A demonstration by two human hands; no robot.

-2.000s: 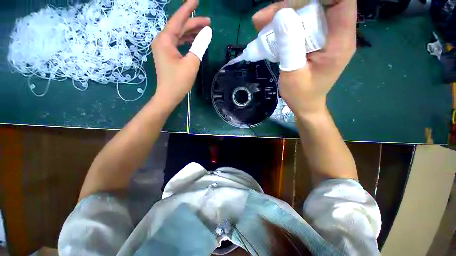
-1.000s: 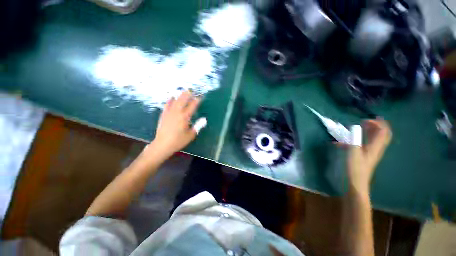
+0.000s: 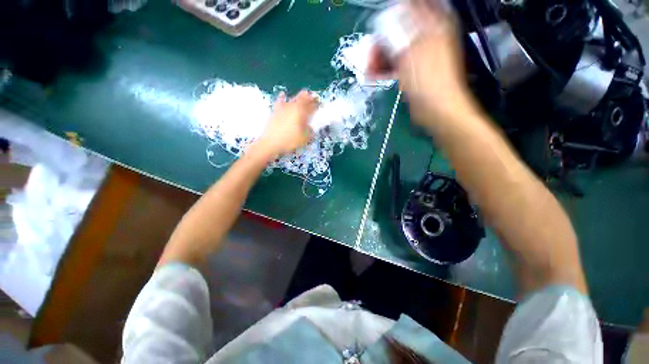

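Observation:
A black round housing with a silvery centre ring lies on the green bench near its front edge. A black bar stands beside its left side. My left hand rests on the tangled pile of white sealing rings; whether its fingers grip a ring is hidden. My right hand is blurred, reached far forward over the bench by the smaller white heap. Its fingers are around a blurred white shape that looks like the glue bottle.
Stacked black assemblies with silver cylinders fill the right rear. A pale tray with round dark pieces is at the rear. A dark heap is at far left. White plastic bags lie below the bench edge at left.
My left hand has moved onto the ring pile. My right hand has moved forward and left, away from the right side of the housing. The view has shifted left.

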